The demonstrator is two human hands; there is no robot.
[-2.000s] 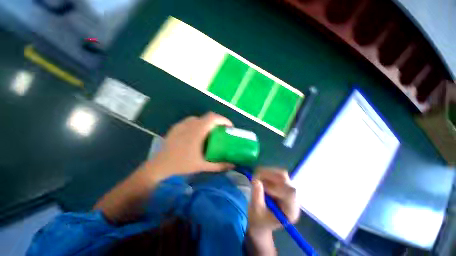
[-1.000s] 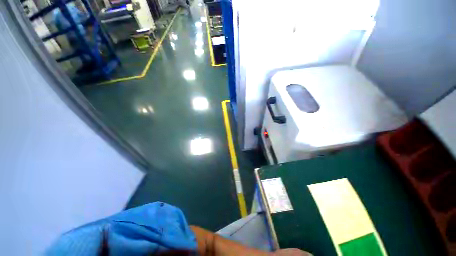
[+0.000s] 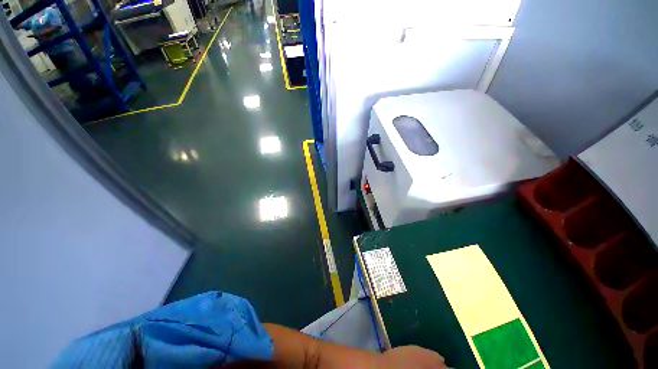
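The label backing strip (image 3: 476, 292) lies on the dark green bench mat (image 3: 447, 238), pale yellow and bare at its far end. A green label (image 3: 506, 344) is on its near part, with a bit of another at the bottom edge. My left hand (image 3: 415, 357) is at the bottom edge, left of the strip, cut off by the picture's edge; its fingers and anything in them are hidden. The blue sleeve covers my left arm. My right hand is not in view.
A white machine (image 3: 462, 144) with an oval window and black handle stands beyond the bench. A red-brown rack (image 3: 591, 238) with round slots runs along the right, under a white sign (image 3: 631, 158). A small notice label (image 3: 384, 272) is at the bench corner. Left are green floor and a pale partition (image 3: 65, 216).
The view has swung from the bench up toward the floor and machine, then shifted slightly. The green jar, blue pen, clipboard and my right hand have left the picture.
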